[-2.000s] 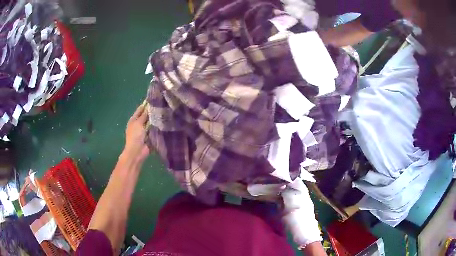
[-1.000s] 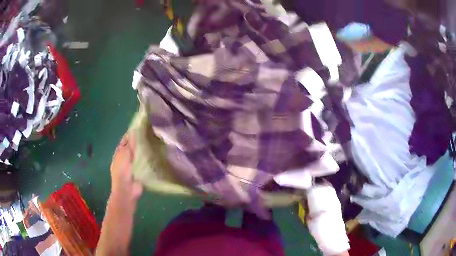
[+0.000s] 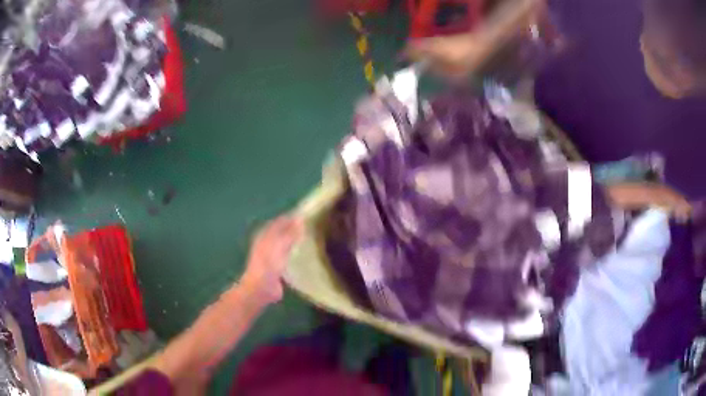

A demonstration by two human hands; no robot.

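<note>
A heap of dark purple and cream plaid pieces (image 3: pixel 457 209) with white strips lies in the mouth of an olive-green woven sack (image 3: pixel 310 267). My left hand (image 3: pixel 275 251) grips the sack's rim at its left side. My right hand is hidden; only a white covering (image 3: pixel 511 370) on that wrist shows at the bottom edge of the heap, so its fingers cannot be seen. The frame is blurred.
A co-worker in dark purple (image 3: pixel 611 131) stands across the sack, a hand (image 3: pixel 650 199) at its right side. White cloth (image 3: pixel 611 309) hangs at the right. Orange-red baskets (image 3: pixel 104 282) stand lower left. Another plaid heap (image 3: pixel 66 69) lies upper left. Green floor (image 3: pixel 224 155) shows between.
The plaid heap sits lower inside the sack mouth, and more of the sack's rim shows. The sack and my left hand appear further right in view. The co-worker's arms show more.
</note>
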